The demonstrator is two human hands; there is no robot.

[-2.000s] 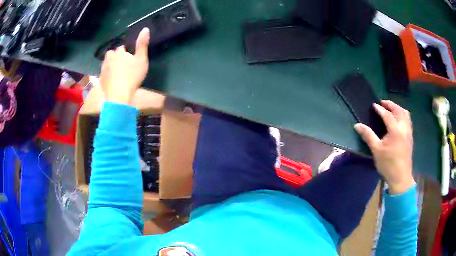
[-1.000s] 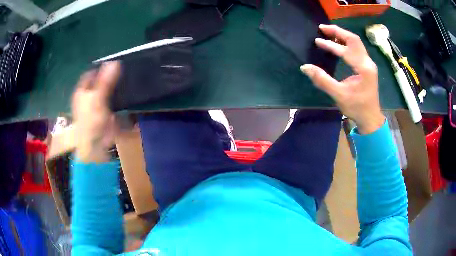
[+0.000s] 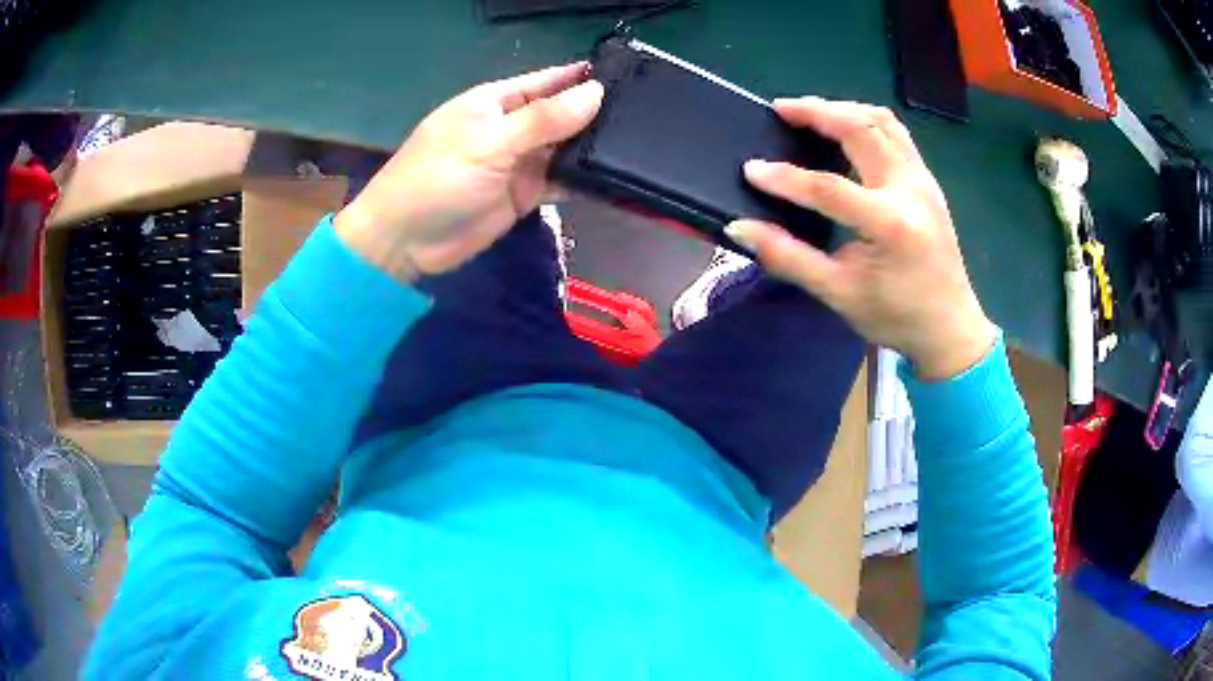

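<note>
A black device unit (image 3: pixel 685 140) with a silver-white strip along its far long edge is held between both hands, above the bench's near edge and my lap. My left hand (image 3: pixel 466 166) grips its left end, with thumb and fingers at the corner. A thin black strap or cord shows at that corner. My right hand (image 3: pixel 865 220) holds the right end, fingers spread over its upper face. The right end of the unit is partly hidden by my right hand.
An orange-red parts box (image 3: pixel 1101 83) with black pieces lies at the back right, beside a flat black panel (image 3: pixel 927 60). A white-handled mallet (image 3: pixel 1075 266) lies at right. The left carton (image 3: pixel 286 220) holds black units; the right carton (image 3: pixel 827 539) holds white slabs.
The unit has moved from the bench into both hands, over the lap. My right hand has left the flat panel and closed on the unit. The view has shifted.
</note>
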